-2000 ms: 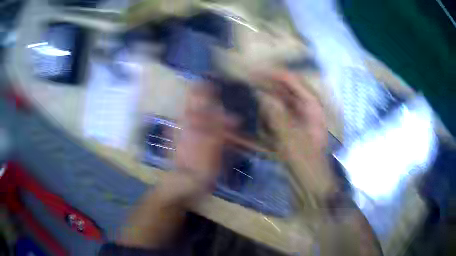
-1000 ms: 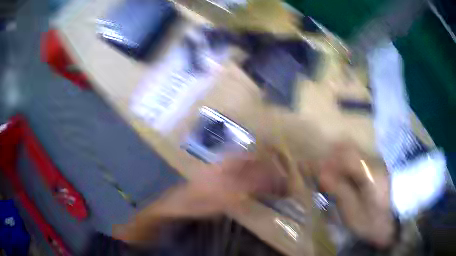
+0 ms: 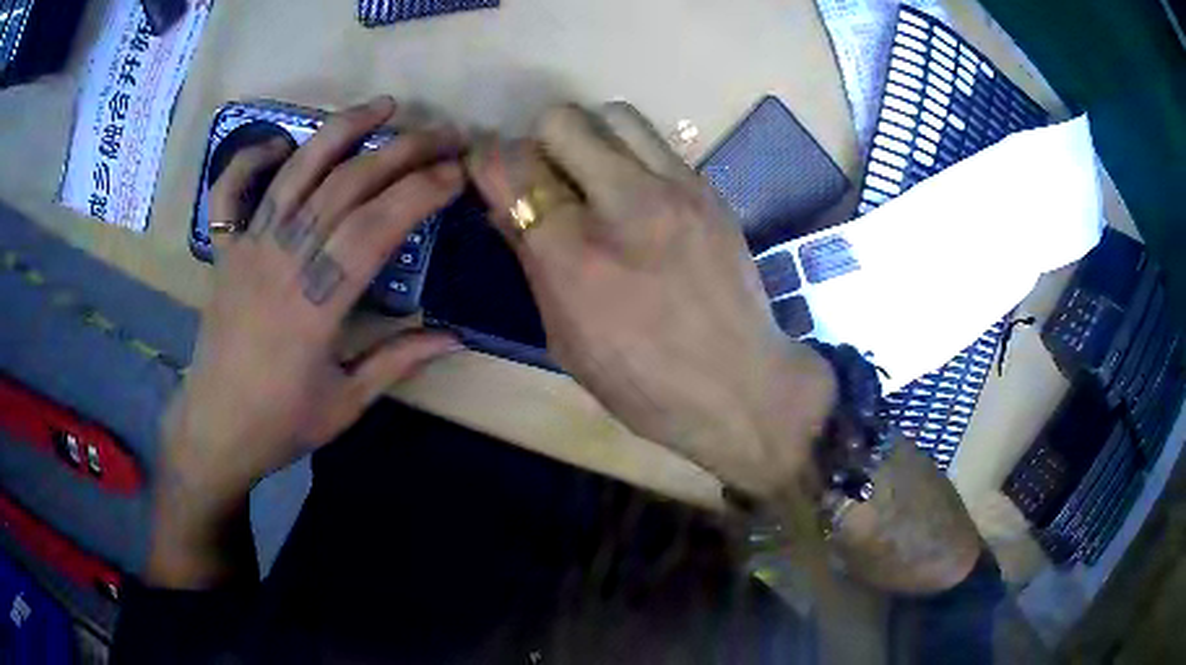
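A portable radio (image 3: 488, 279) lies flat on the table before me, its round speaker showing bare at the left end and some keypad buttons between my hands. My left hand (image 3: 293, 299) lies over its left half, thumb at the near edge and fingers across the top, holding it. Small grey squares sit on the back of this hand. My right hand (image 3: 650, 286) is over the right part, its fingertips bunched beside my left fingertips at the far side. Whether they pinch anything is hidden. A perforated speaker grille (image 3: 777, 172) lies just right of my right hand.
White backing sheet (image 3: 969, 247) with small dark stickers (image 3: 829, 257) lies over a label sheet (image 3: 930, 98) at right. Several dark radios (image 3: 1112, 390) stand in rows at far right. A newspaper strip (image 3: 128, 117) lies left; another grille (image 3: 429, 9) is at the top edge.
The view has shifted and sharpened. Both hands, blurred and apart before, are now together over the radio. The backing sheet and radio rows now show clearly at right.
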